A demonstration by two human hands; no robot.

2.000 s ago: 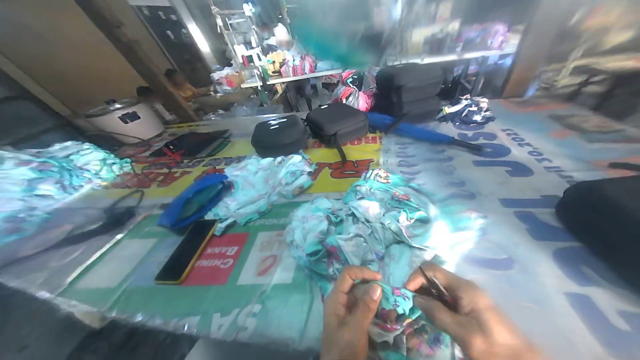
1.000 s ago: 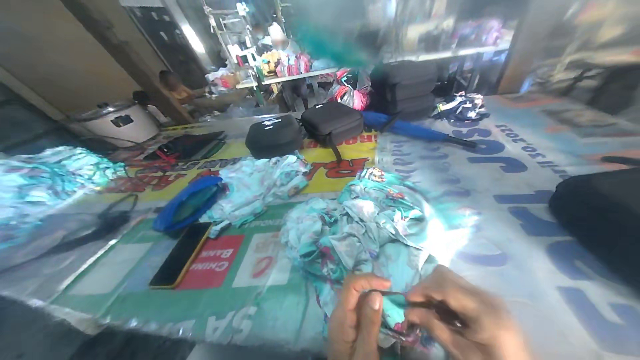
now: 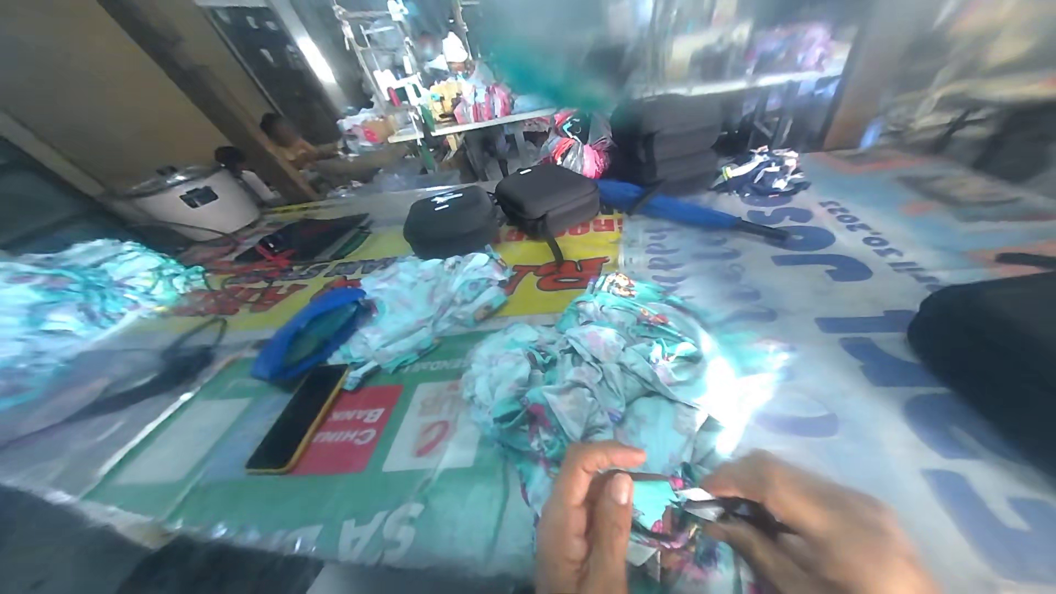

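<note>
My left hand [image 3: 590, 516] pinches the edge of a turquoise printed fabric piece [image 3: 656, 499] between thumb and index finger. Close on its right, my right hand [image 3: 813, 524], blurred, grips a small dark-handled cutting tool [image 3: 747, 510], perhaps thread snips, whose pale metal tip lies against the fabric edge. Behind both hands lies a crumpled pile of turquoise floral fabric [image 3: 602, 371]. A smaller bunch of like fabric [image 3: 433, 301] rests to the left, beside a blue fabric-rimmed item [image 3: 309, 334].
A smartphone [image 3: 299, 419] lies on the banner-covered table [image 3: 462, 524]. Two black cases [image 3: 450, 221] and a folded blue umbrella [image 3: 685, 205] sit farther back. More turquoise fabric [image 3: 82, 301] is at left, a black bag [image 3: 998, 346] at right. A person [image 3: 289, 140] is in the left background.
The cutting tool's metal tip now shows against the fabric edge, with my right hand slightly farther right. My left hand has kept its hold near the pile.
</note>
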